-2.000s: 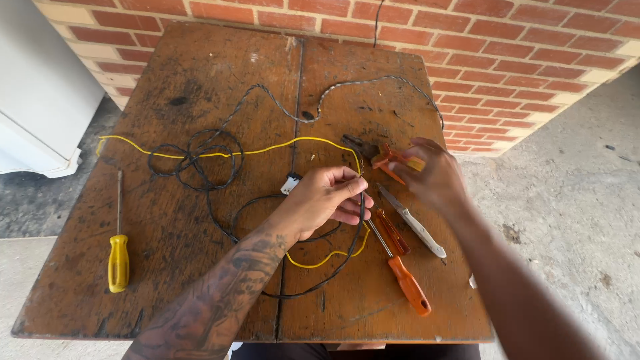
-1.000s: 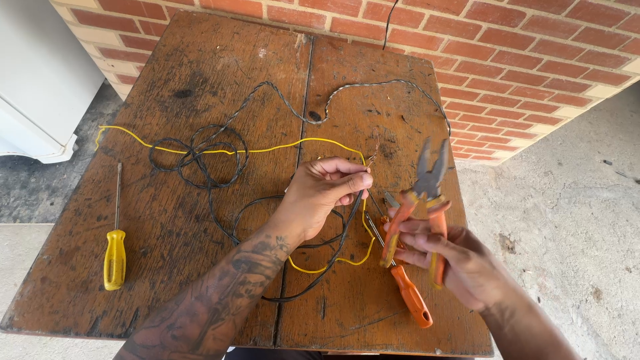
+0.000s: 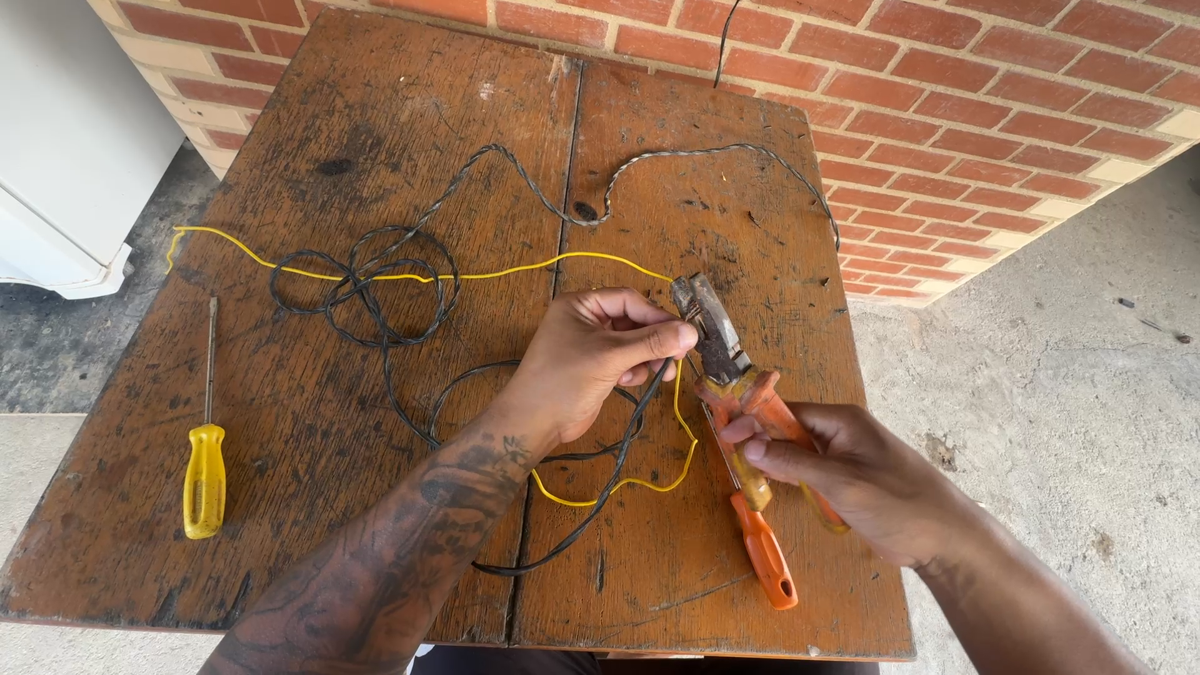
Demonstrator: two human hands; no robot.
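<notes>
My left hand (image 3: 600, 361) pinches the end of a black cable (image 3: 623, 459) between thumb and fingers, near the middle of the table. A yellow wire (image 3: 572, 255) passes beside those fingertips. My right hand (image 3: 834, 469) is shut on the handles of combination pliers (image 3: 717, 328) with worn orange and yellow grips. The plier jaws lie right at my left fingertips, around the cable's end; whether they touch it is hidden. Partly under the pliers lies a screwdriver with an orange handle (image 3: 767, 558).
A yellow-handled screwdriver (image 3: 204, 478) lies at the left of the wooden table (image 3: 422, 84). Black cable loops (image 3: 375, 281) rest left of centre, and a twisted dark cord (image 3: 647, 161) runs toward the right edge. A brick wall (image 3: 937, 84) stands behind the table.
My right hand first reached to the pliers on the table, then lifted them, and now holds their jaws at my left fingertips. My left hand has stayed at the cable's end.
</notes>
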